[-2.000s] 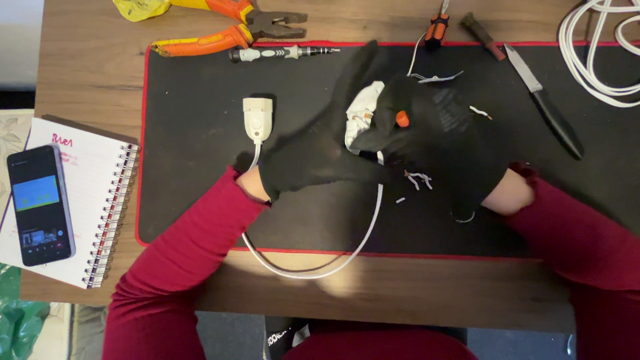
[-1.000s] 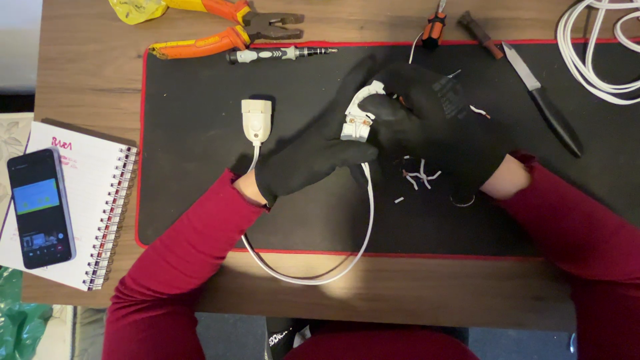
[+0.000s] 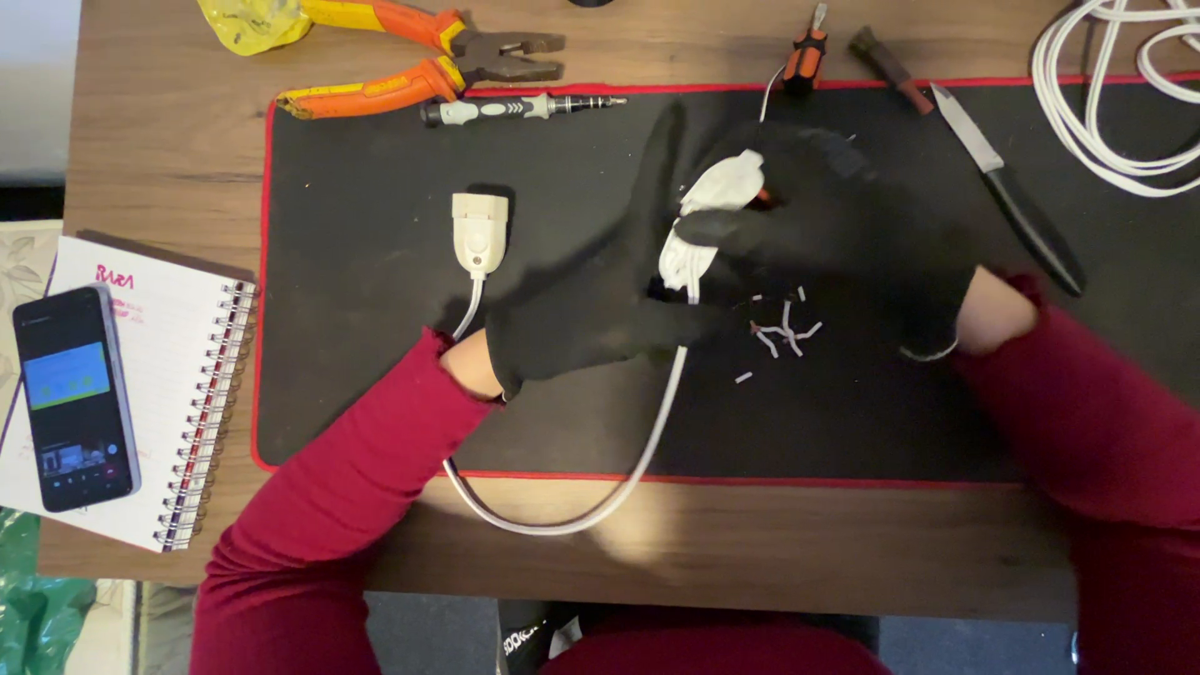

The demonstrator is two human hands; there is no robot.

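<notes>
A white plastic electrical housing (image 3: pixel 722 183), perhaps an inline switch, lies between my black-gloved hands. My left hand (image 3: pixel 600 281) supports it from below and the left, its index finger pointing up and away. Over its lower part reaches a finger of my right hand (image 3: pixel 825 225), and a bit of orange shows beside that palm. A white cable (image 3: pixel 647 450) leaves the housing's lower end, loops past the mat's edge and runs toward a white socket connector (image 3: pixel 480 234) left of my hands. Wire scraps (image 3: pixel 787 328) lie below my right hand.
Combination pliers (image 3: pixel 450 66) and a precision screwdriver (image 3: pixel 525 109) lie at the back left. A stubby screwdriver (image 3: pixel 806 58), a small brush (image 3: pixel 891 70), a knife (image 3: pixel 1022 206) and coiled white cable (image 3: pixel 1059 103) are at the back right. A phone (image 3: pixel 75 398) rests on a spiral notebook (image 3: pixel 178 394) at left.
The housing looked open a second ago, with metal contacts showing; now mostly its white outer surface shows. My right hand has shifted over it, and my left index finger has extended upward.
</notes>
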